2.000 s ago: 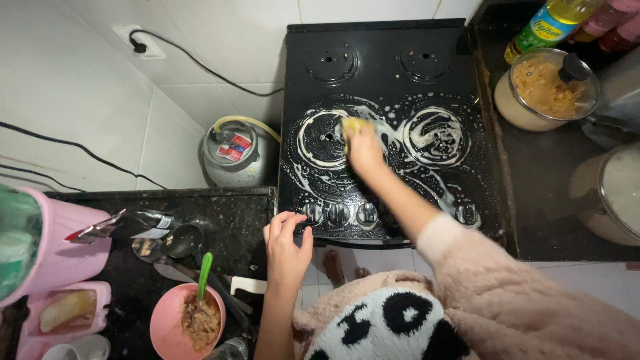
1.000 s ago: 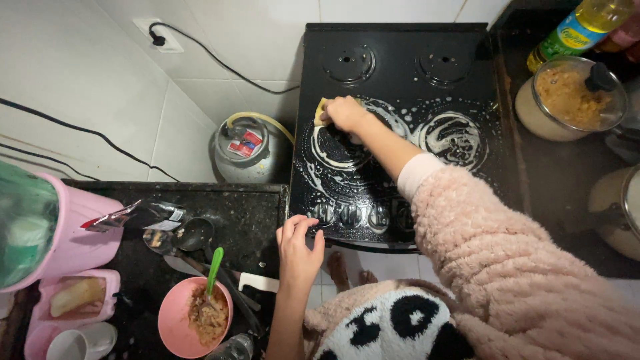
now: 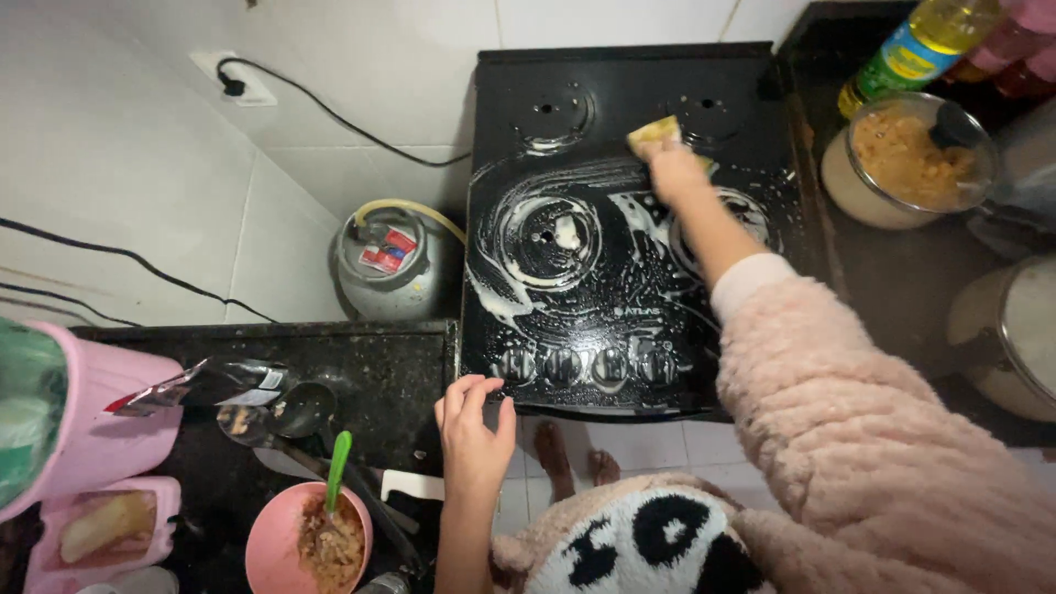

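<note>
My right hand (image 3: 676, 169) presses a yellow sponge (image 3: 654, 134) onto the black stove top (image 3: 627, 74), near the back right burner spot. White suds streak the surface, thickest around the two front burner rings (image 3: 549, 242). No grates or burner caps sit on the stove. My left hand (image 3: 476, 421) rests with fingers apart at the stove's front left corner, beside the control knobs (image 3: 563, 365), holding nothing.
Left, a dark stone counter (image 3: 379, 371) holds a pink bowl (image 3: 272, 528) with food and a green-handled utensil, ladles and a pink bin (image 3: 124, 396). A gas cylinder (image 3: 388, 264) stands behind it. Right are a lidded pot (image 3: 874, 190) and an oil bottle (image 3: 907, 54).
My right hand has moved with the sponge from the front left burner area to the back right of the stove. My left hand stays by the front left corner.
</note>
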